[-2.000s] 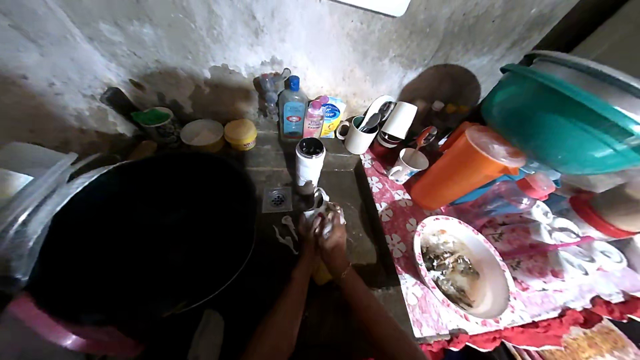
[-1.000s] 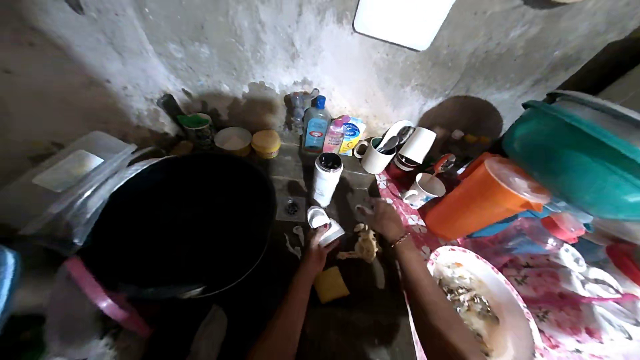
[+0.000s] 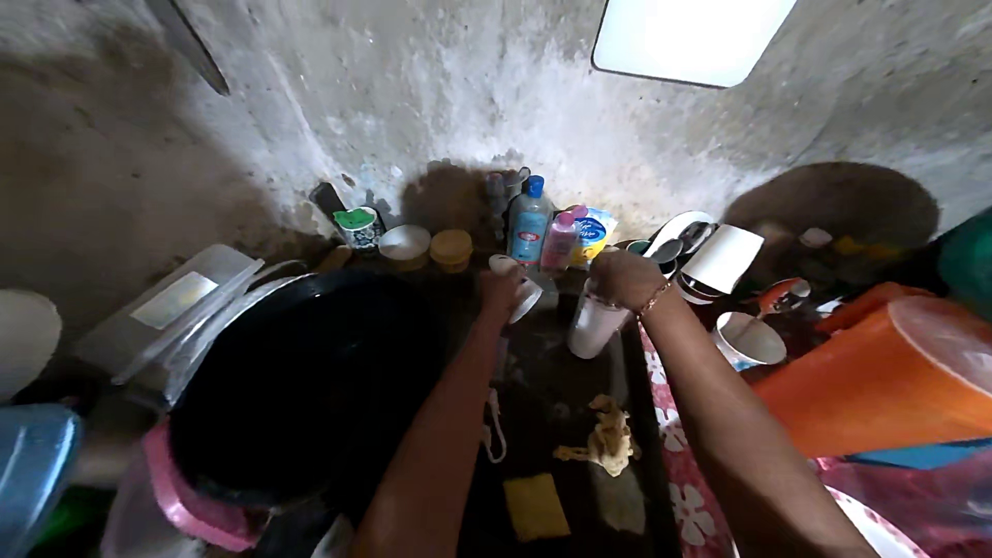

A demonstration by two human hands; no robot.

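Note:
My left hand (image 3: 502, 288) holds a small white cup-like piece (image 3: 526, 301) near the back of the dark wet slab. To its right, my right hand (image 3: 626, 279) grips the top of a white cylindrical bottle (image 3: 595, 325), which tilts a little. Nearer to me on the slab (image 3: 542, 387) lie a crumpled tan scrubbing cloth or netting (image 3: 608, 438), a yellow sponge (image 3: 536, 507) and a thin white looped strap (image 3: 494, 426).
A big black basin (image 3: 302, 387) fills the left. Bottles (image 3: 529, 225) and tubs (image 3: 451, 249) line the wall. Rightward are a white mug (image 3: 748, 341), an orange pitcher (image 3: 883, 380) and a floral cloth (image 3: 692, 504).
My right hand has moved from the slab onto the white bottle, which was standing by itself. My left hand has moved back toward the wall with the white piece. The view has shifted up.

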